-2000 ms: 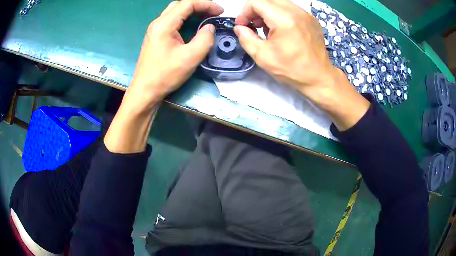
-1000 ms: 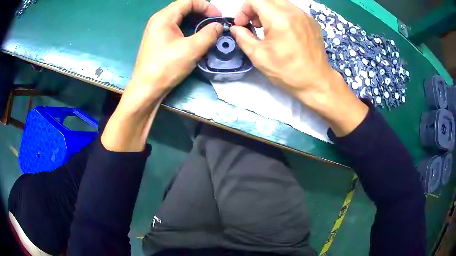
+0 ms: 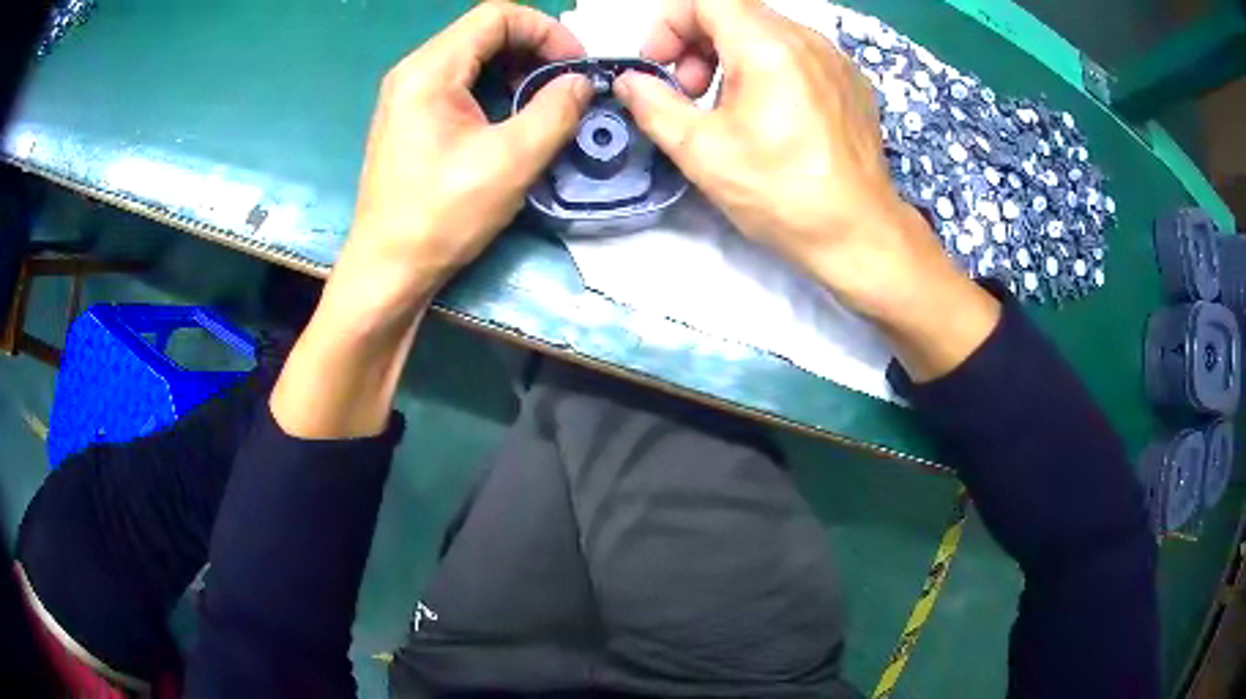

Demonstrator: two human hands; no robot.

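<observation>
A dark blue-grey housing (image 3: 611,216) lies open side up at the near part of the bench, its raised hub with a hole showing in the middle. My left hand (image 3: 451,150) grips its far left wall, with the thumb inside at the far ribs. My right hand (image 3: 779,150) is at the far right wall, with the thumb pressed inside beside the left thumb. A small dark insert with a light spot (image 3: 601,85) shows between the two thumb tips. Its ends are hidden by the thumbs.
A white sheet (image 3: 738,280) lies under and right of the housing. A heap of small inserts (image 3: 1004,191) lies to the right. More housings (image 3: 1193,358) stand at the far right. A blue stool (image 3: 116,382) and a person's dark-clothed leg (image 3: 116,533) are at the left.
The housing and both hands have shifted slightly left and toward me in the picture. The thumbs have moved closer together at the housing's far inner side.
</observation>
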